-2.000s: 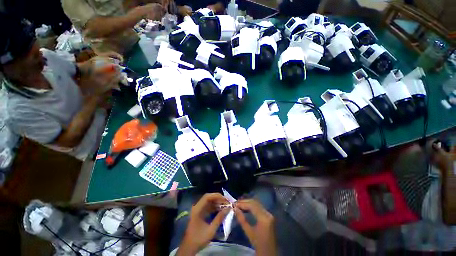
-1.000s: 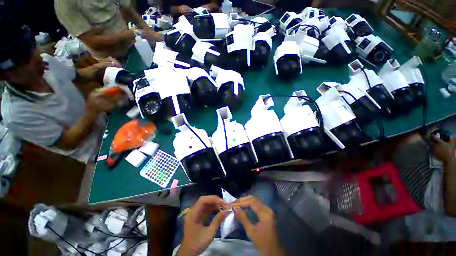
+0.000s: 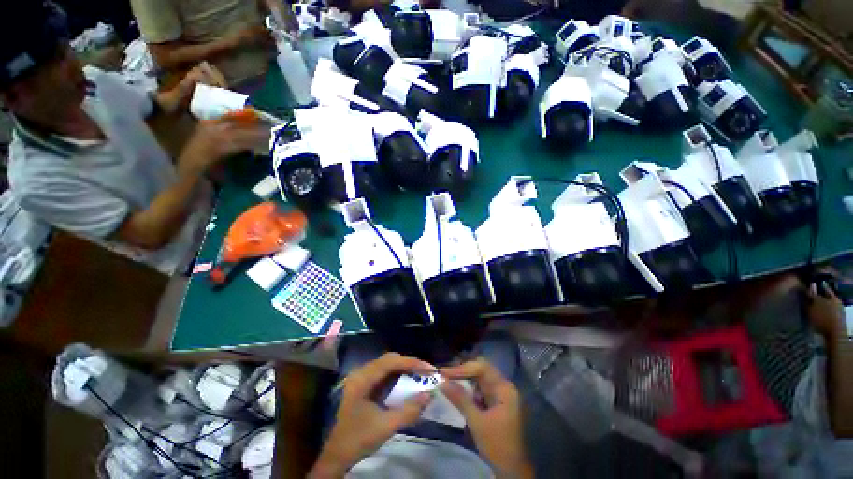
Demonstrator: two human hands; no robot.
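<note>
My left hand [image 3: 374, 407] and my right hand [image 3: 486, 402] are together over my lap. Both hold a small white piece [image 3: 409, 386] with small dark blue marks, fingertips at its upper edge. What it is made of cannot be told. A row of white cameras with black ball heads [image 3: 517, 253] stands along the near table edge, beyond my hands. A white sheet with rows of coloured dots [image 3: 309, 297] lies at the near left of the table. White blocks [image 3: 277, 267] lie beside it.
An orange crumpled item [image 3: 262, 231] lies left on the green table [image 3: 224, 323]. More cameras [image 3: 346, 154] stand farther back. Bagged cameras [image 3: 220, 388] fill a carton at lower left. A red stool [image 3: 720, 379] is at right. A person at left holds a camera [image 3: 220, 101].
The white piece has turned from upright and narrow to a broader face with blue marks showing, and my fingers have shifted over it. The person at left has moved a camera. The view has shifted slightly.
</note>
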